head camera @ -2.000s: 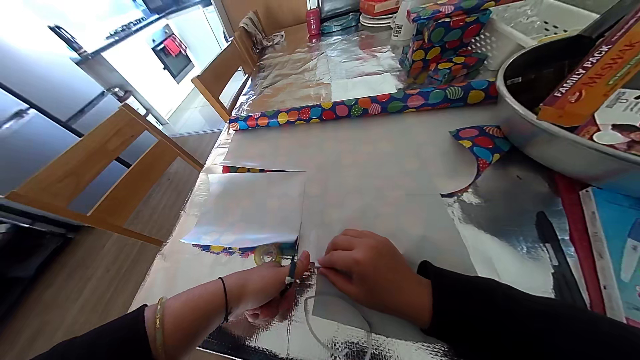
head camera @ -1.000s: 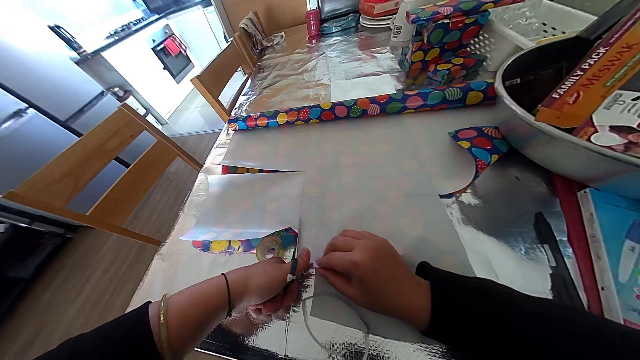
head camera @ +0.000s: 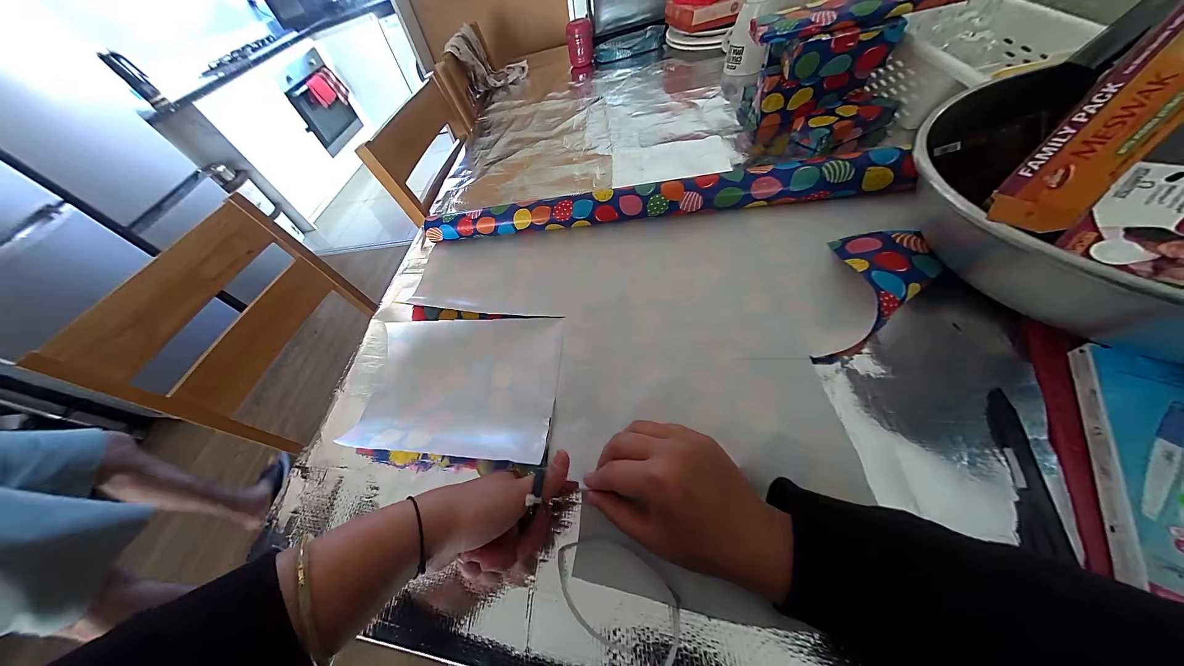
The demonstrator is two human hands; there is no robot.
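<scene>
A sheet of wrapping paper (head camera: 684,324) lies pale side up, its balloon-print roll (head camera: 666,202) along the far edge. Coming in from the lower left, my left hand (head camera: 513,523) is closed around what looks like scissors (head camera: 540,476); their dark blade points away from me along a cut beside a partly cut flap (head camera: 467,388). The handles are mostly hidden by the fingers. Just right of the cut, my right hand (head camera: 680,509) pinches the paper's near edge between thumb and fingers. A thin pale loop (head camera: 610,638) lies in front of it.
A metal pan (head camera: 1036,296) with boxes stands at right, near a black pen-like object (head camera: 1027,472) and a blue booklet (head camera: 1152,462). A balloon-print wrapped item (head camera: 823,83) and white basket (head camera: 1027,37) stand behind. Wooden chairs (head camera: 157,305) line the left; a person's legs (head camera: 139,490) show there.
A person's bare legs and light-blue clothing have come into view at the lower left. The tape roll seen beside my left hand earlier is now mostly hidden. Both hands stay in nearly the same place.
</scene>
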